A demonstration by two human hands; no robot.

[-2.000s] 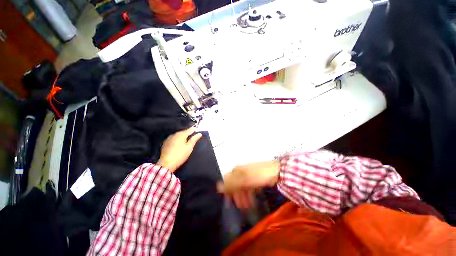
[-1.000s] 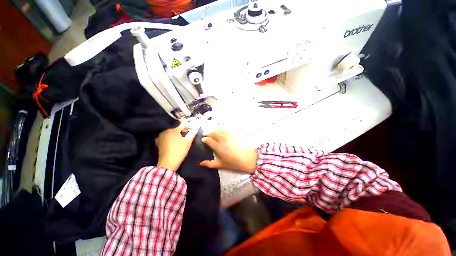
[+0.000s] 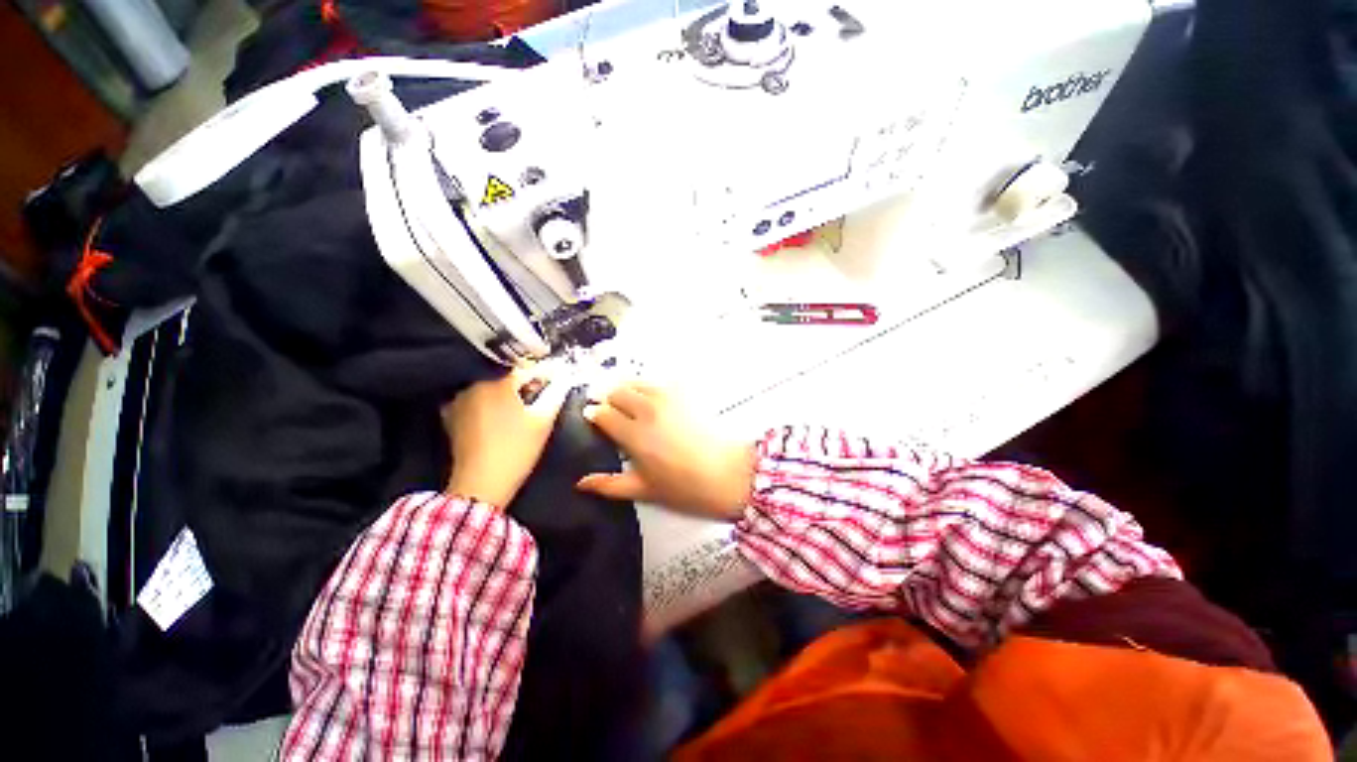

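Note:
A black garment (image 3: 335,447) lies left of and below the sewing machine head (image 3: 670,164) and hangs over the table's front edge. My left hand (image 3: 503,435) holds the cloth just in front of the presser foot (image 3: 573,353). My right hand (image 3: 673,450) is beside it on the right, thumb and fingertips on the garment edge near the needle area. The fingertips partly hide the edge. Red-handled thread snips (image 3: 819,314) lie on the machine bed. A white paper tag (image 3: 176,579) lies on the garment at left.
A dark bundle with an orange-red tie (image 3: 90,277) is behind the table's left end. Dark strips lie at the white table's left end (image 3: 107,447). Dark cloth (image 3: 1265,298) hangs at the right. A ruler is printed along the table's front edge (image 3: 692,573).
My right hand has come from the table's front edge up to the garment edge beside my left hand. The view has shifted, so the machine's left end sits further left in the picture.

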